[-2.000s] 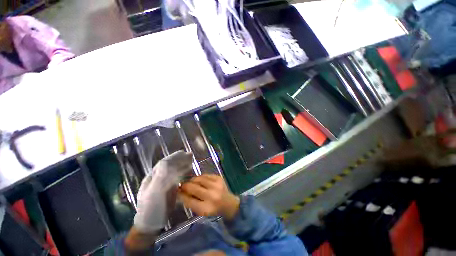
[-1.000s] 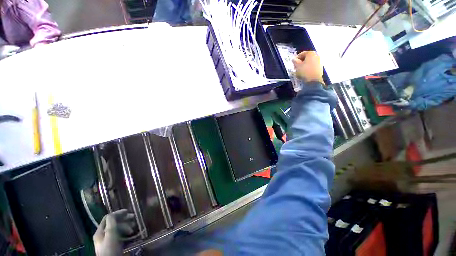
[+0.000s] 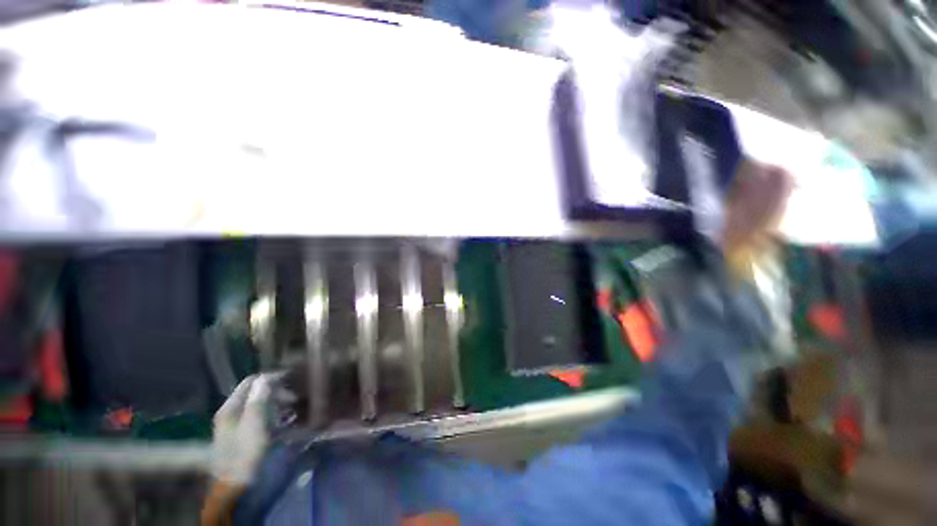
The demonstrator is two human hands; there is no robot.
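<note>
The view is blurred. My left hand (image 3: 242, 429), in a white glove, is low at the left of the roller conveyor; I cannot tell whether it holds anything. My bare right hand (image 3: 758, 203) is stretched out at the right edge of a black parts bin (image 3: 725, 132) with small white parts inside. Its fingers are too blurred to show any grip. A dark open chassis shell (image 3: 550, 308) lies below the bins on a green board (image 3: 483, 354).
Another black bin (image 3: 571, 154) holds long white strands (image 3: 616, 113). A white shelf (image 3: 390, 134) runs across behind shiny rollers (image 3: 367, 308). Another dark shell (image 3: 139, 318) is at the left. Red-orange pads (image 3: 639, 331) show on the line. A dark curved tool (image 3: 103, 130) is blurred on the shelf.
My hands were together over the rollers, then my right hand reached into the small-parts bin. It is now at that bin's right edge. My left hand stays low left. The view has turned.
</note>
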